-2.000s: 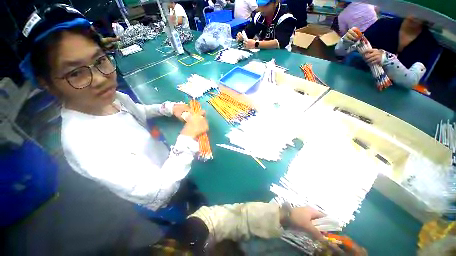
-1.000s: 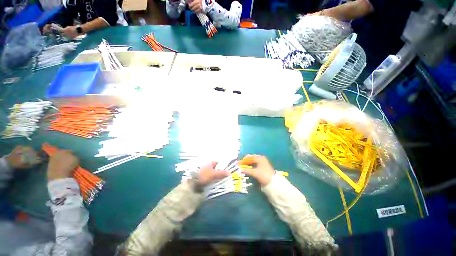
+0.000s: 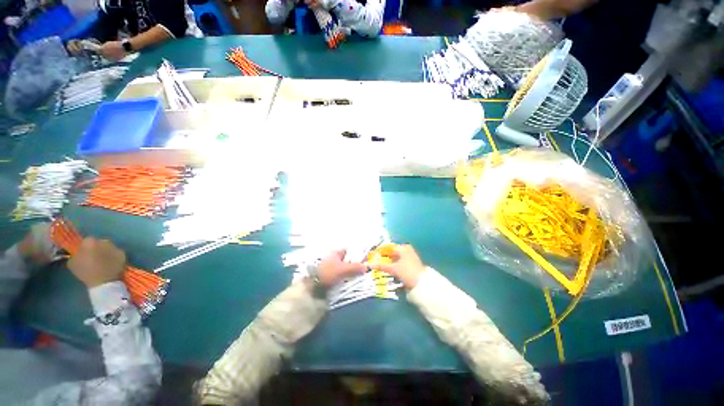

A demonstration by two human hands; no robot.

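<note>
A glaring pile of white wires [image 3: 333, 210] lies straight in front of me. A small fan of white pieces with yellow bands [image 3: 363, 291] lies under my hands, at the pile's near end. My left hand [image 3: 341, 268] rests at the near left edge of the pile, fingers on the white ends; its exact hold cannot be told. My right hand [image 3: 398, 264] has orange-covered fingertips together over the yellow-banded ends, close to my left hand. Whether it pinches a piece is too small and blurred to tell.
An open clear bag of yellow strip [image 3: 548, 222] is at right, a desk fan [image 3: 548, 87] beyond it. A divided bin [image 3: 413, 119] and blue tray [image 3: 121, 127] stand behind the piles. At left are orange wires [image 3: 135, 189] and a neighbour's hands [image 3: 97, 260] holding an orange bundle.
The view has swung from the neighbour to the bench in front of me. Since one second ago, my right hand has moved slightly left, closer to my left hand.
</note>
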